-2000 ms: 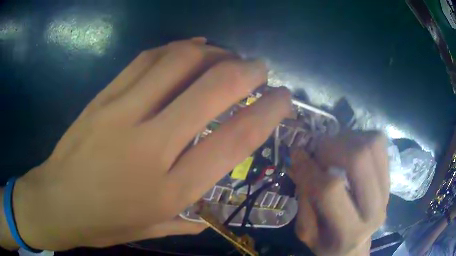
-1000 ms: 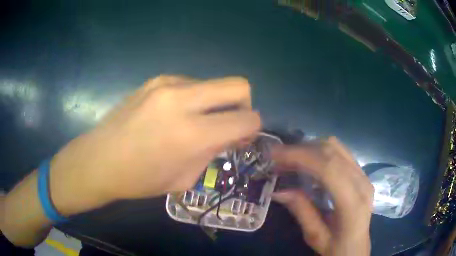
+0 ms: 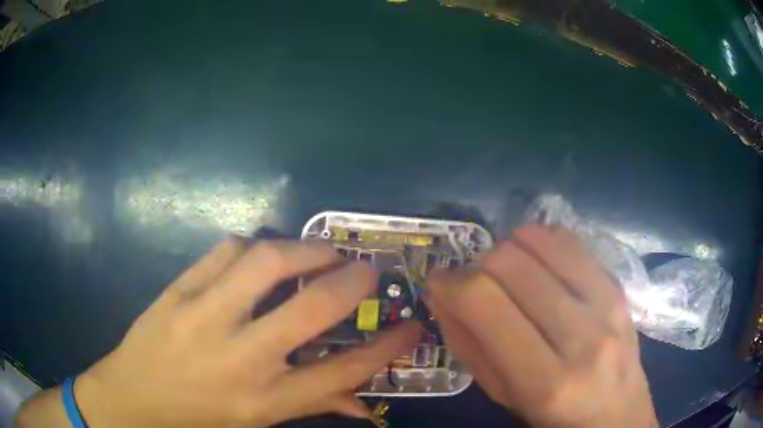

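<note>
The white open housing (image 3: 393,221) lies on the dark green worktop at the lower middle. Inside show a yellow transformer (image 3: 368,315), round pale-topped capacitors (image 3: 394,290), thin wires and a brass strip (image 3: 368,239) along the far edge. My left hand (image 3: 276,322) lies over the housing's left side, its fingers reaching in beside the yellow block. My right hand (image 3: 535,326) covers the right side, its fingertips bent down inside among the wires. What the fingertips touch is hidden. A small brass piece (image 3: 382,413) sticks out below the near edge.
A clear crinkled plastic bag (image 3: 688,301) lies to the right, running behind my right hand. A worn brown edge rail (image 3: 669,71) crosses the upper right, with the brighter green belt (image 3: 703,38) beyond it. Loose brass bits show at the far right edge.
The housing now sits squarer to the view, with its far edge uncovered. My left hand has come down onto its left side, and my right hand has moved in over its right side.
</note>
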